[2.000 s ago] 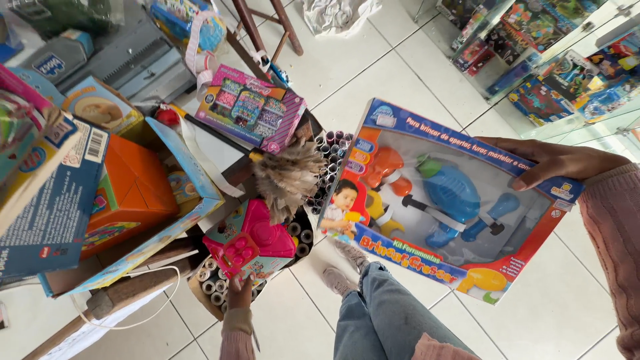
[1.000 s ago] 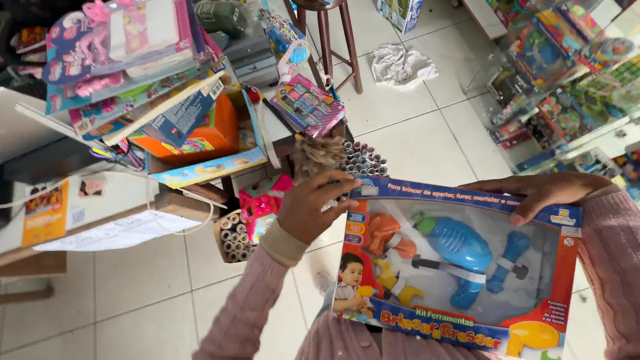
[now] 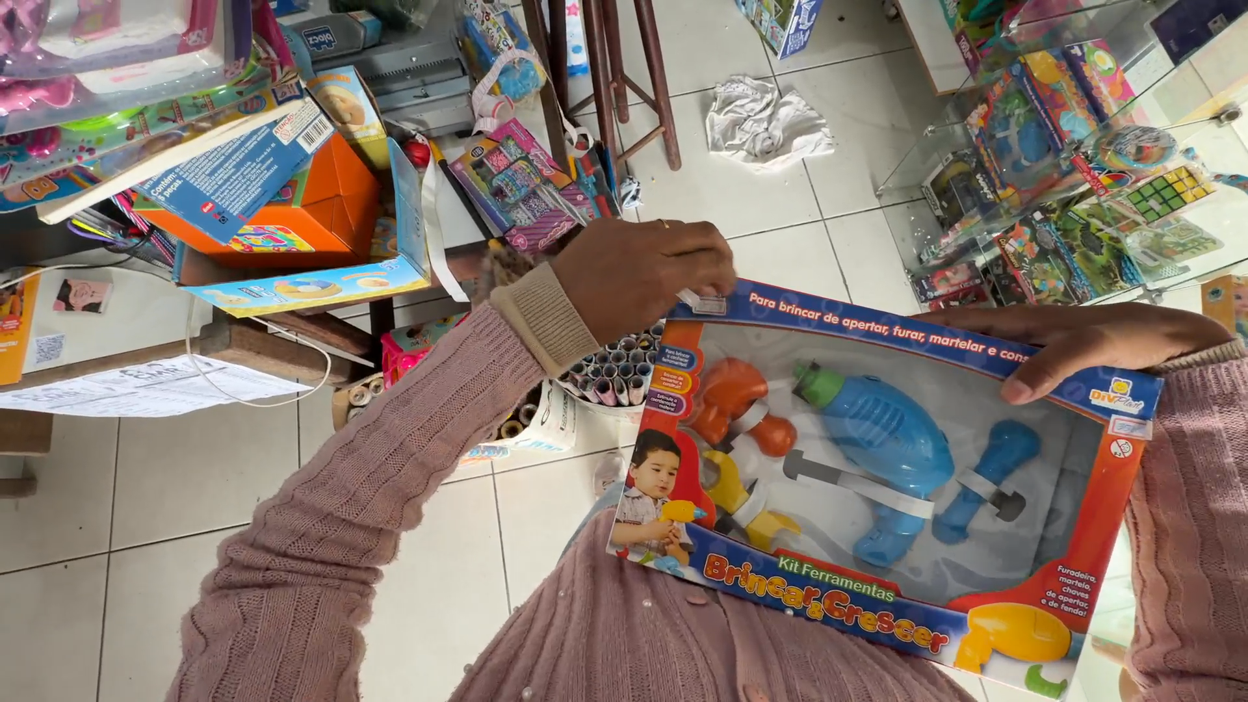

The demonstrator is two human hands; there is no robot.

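Note:
A boxed toy tool kit with a clear window rests tilted against my body. Behind the window are a blue toy drill, a red-orange toy piece, a yellow toy wrench and a blue tool with a dark tip. My right hand grips the box's upper right edge, its thumb on the front and its other fingers mostly hidden behind. My left hand is at the upper left corner with fingers curled together, beside a small whitish sticker or piece of tape; whether it pinches this is unclear.
Stacked toy packages and an open box holding an orange carton crowd the left table. Below are containers of rolled tubes. A wooden stool and a crumpled white cloth are ahead; glass shelves with toys stand right.
My left hand has left the pink item low on the left and come to the box's upper left corner. My right hand keeps hold of the box. The view has shifted.

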